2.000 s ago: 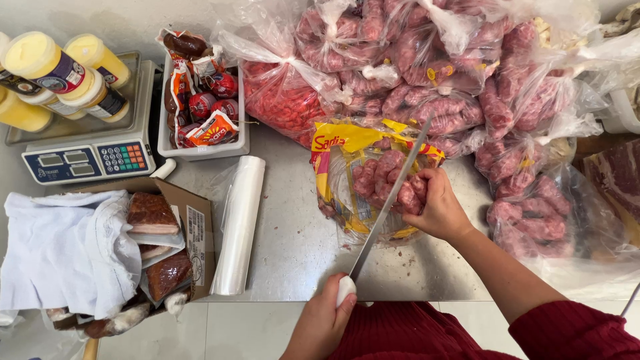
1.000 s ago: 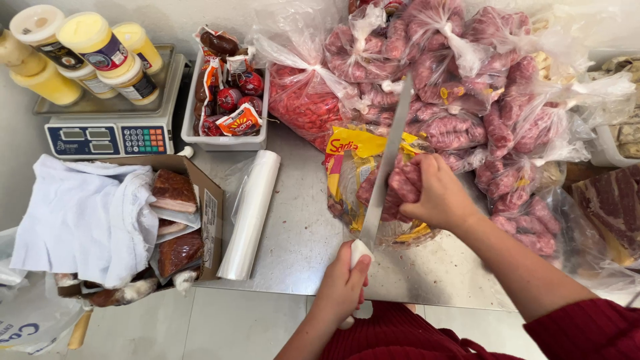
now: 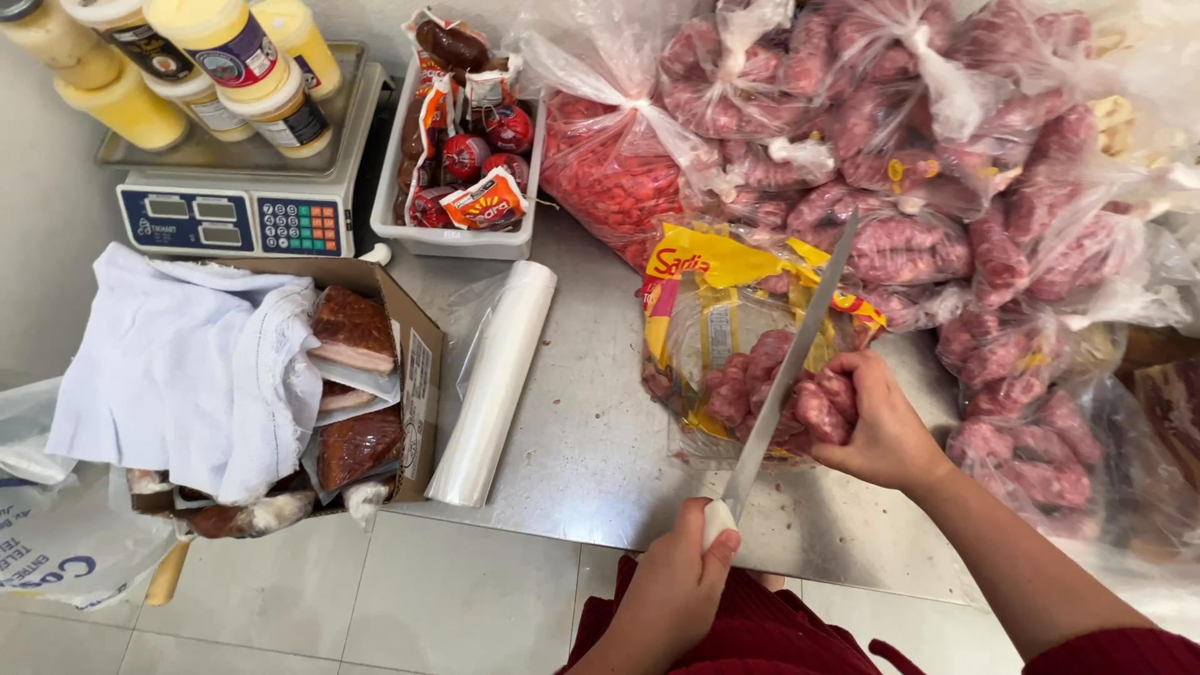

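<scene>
My left hand (image 3: 682, 577) is closed around the white handle of a long-bladed knife (image 3: 792, 366), whose blade points up and away, crossing over raw sausage links (image 3: 741, 389). Those links lie on an opened yellow and clear plastic package (image 3: 689, 262) on the metal table. With fingers and thumb, my right hand (image 3: 877, 422) grips the right end of the links, just right of the blade. Whether the edge touches the meat I cannot tell.
Tied clear bags of sausages (image 3: 909, 234) and ground meat (image 3: 609, 169) fill the back and right. Leftward are a plastic bag roll (image 3: 494, 384), a white bin (image 3: 457, 242) of packaged meats, a cardboard box (image 3: 422, 375) under white cloth, and a digital scale (image 3: 234, 211) bearing tubs on the metal table (image 3: 581, 450).
Against one second ago, the sausage links lie lower on the package and my right hand holds their right end. The knife stays in my left hand throughout. The view has shifted slightly.
</scene>
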